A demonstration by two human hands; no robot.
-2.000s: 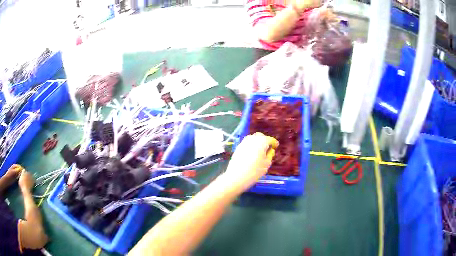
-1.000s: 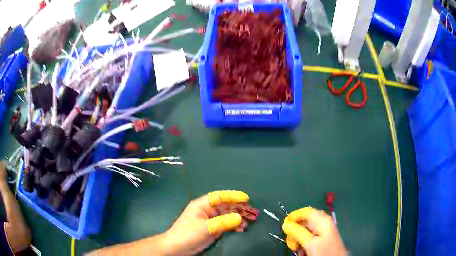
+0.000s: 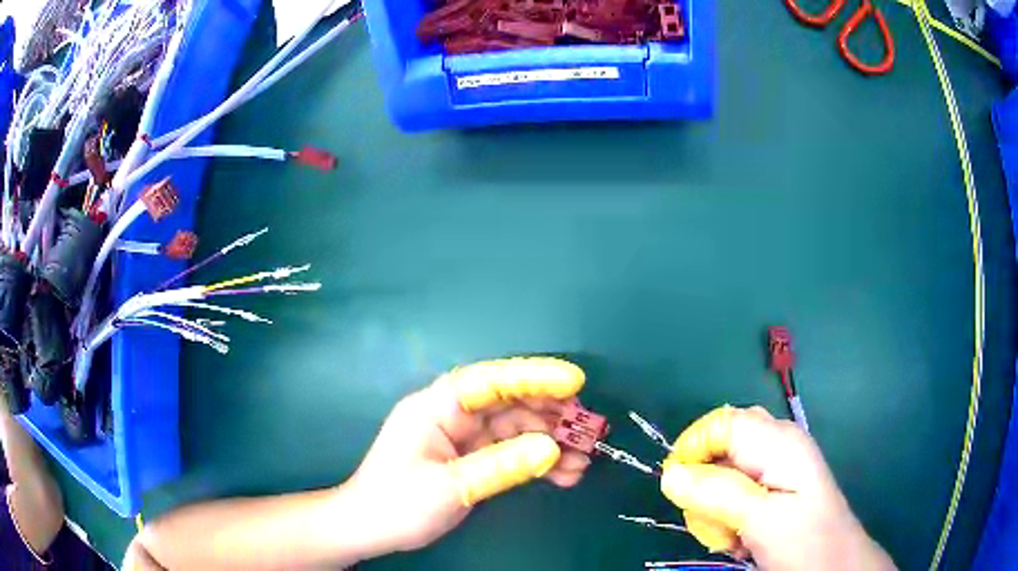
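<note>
My left hand [image 3: 480, 446], with yellow finger cots, holds a red-brown connector housing [image 3: 582, 428] between thumb and fingers, its slots facing up. My right hand [image 3: 737, 480], also with yellow cots, pinches thin lead wires with silvery crimp terminals [image 3: 627, 455]. One terminal points at the housing's right side and seems to touch it; whether it is inside is unclear. Other terminals stick out above and below. More wire ends show at the bottom edge below my right hand.
The blue housing bin [image 3: 547, 98] is at the top. The blue harness bin [image 3: 151, 390] at left has wires reaching over its rim. Scissors [image 3: 866, 39] lie top right. A fitted red connector [image 3: 780, 348] lies right. Another person's arm [image 3: 31, 480] shows lower left.
The view has moved down and closer to the hands. My left hand has turned the housing slots-up, and a terminal in my right hand has come up to it. Earlier, one hand was in the housing bin.
</note>
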